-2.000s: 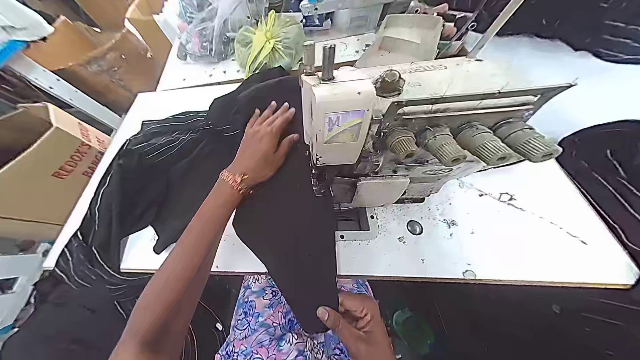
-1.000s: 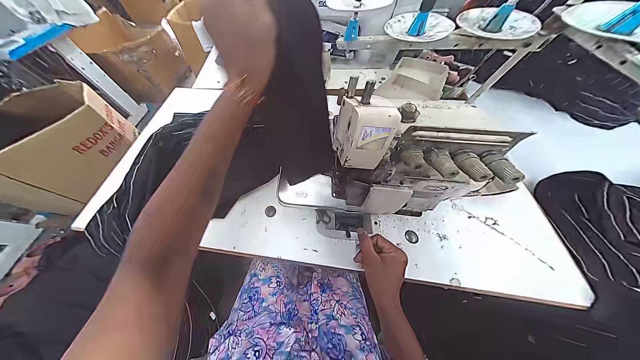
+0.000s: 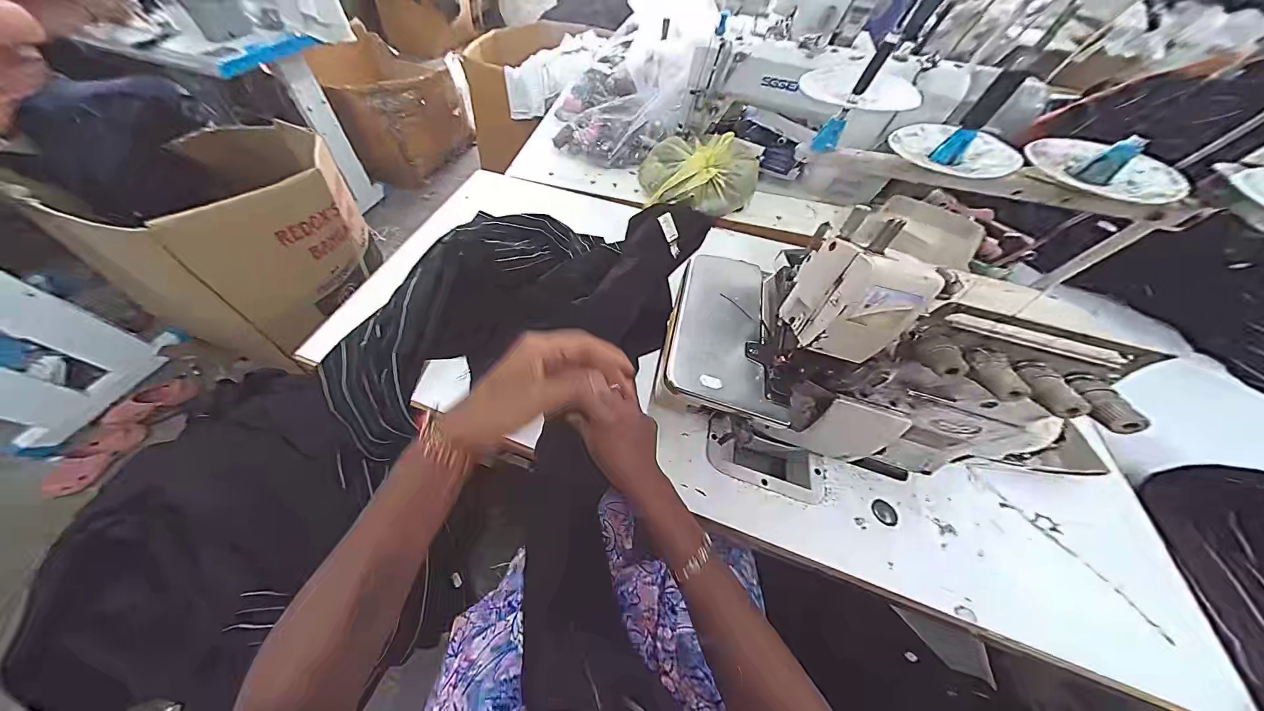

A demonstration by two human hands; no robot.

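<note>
Both hands meet over black cloth (image 3: 578, 553) that hangs across the lap at the table's front edge. My left hand (image 3: 538, 385) is blurred, its fingers curled against my right hand (image 3: 612, 425); whether the left grips cloth is hidden. Fingers of the right hand are bent at the top of the hanging cloth, with their hold partly hidden. More black fabric with white stripes (image 3: 395, 346) lies over the table's left part, a small white tag (image 3: 669, 232) at its upper end. An overlock sewing machine (image 3: 859, 306) stands to the right of the hands, with no cloth on its plate.
A cardboard box (image 3: 237, 247) stands on the floor at left, beside a large heap of dark cloth (image 3: 188, 553). Behind the machine are a yellow-green plastic bag (image 3: 699, 173) and thread stand discs (image 3: 953, 150). Another dark fabric pile (image 3: 1210, 553) lies at the right edge.
My left hand has come down from its raised place beside the machine. My right hand has left the machine's front edge and met the left. The black cloth has moved away from the machine, toward the lap.
</note>
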